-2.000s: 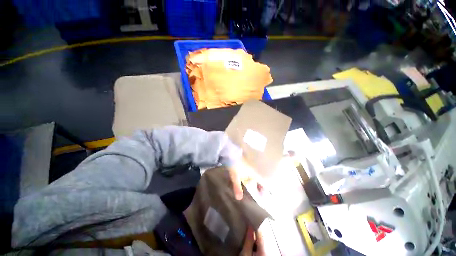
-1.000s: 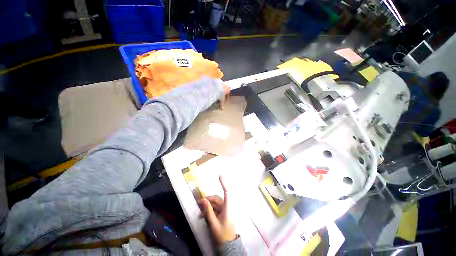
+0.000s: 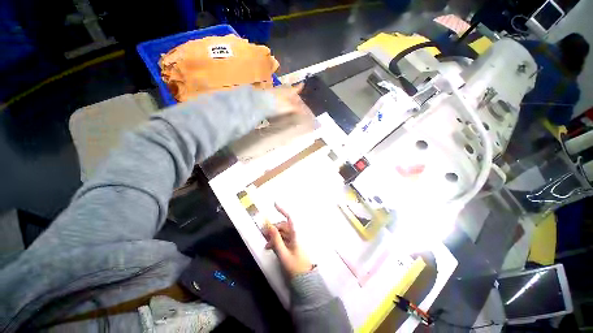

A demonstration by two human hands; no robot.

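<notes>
The grey-brown fabric panel (image 3: 270,138) lies flat left of the machine head, beyond the white template board (image 3: 312,195). My left hand (image 3: 290,101) is blurred at the panel's far edge; its grip cannot be made out. My forearm covers part of the panel. My right hand (image 3: 283,242) is over the board's near left edge, index finger raised, other fingers curled, with nothing visible in it. The yellow-edged clamp frame (image 3: 368,229) sits under the white machine head (image 3: 416,185), partly lost in glare.
A blue bin (image 3: 151,57) holds orange panels (image 3: 221,70) with a label on top. A beige-grey stack (image 3: 110,130) is at the left. Orange-red and black snips (image 3: 413,309) lie near the board's right end. A screen (image 3: 534,293) is lower right; a person (image 3: 553,81) is behind the machine.
The panel that lay over the board has moved off to the far left side, then farther under my left arm. My right hand has come away from the other panel and stays over the board.
</notes>
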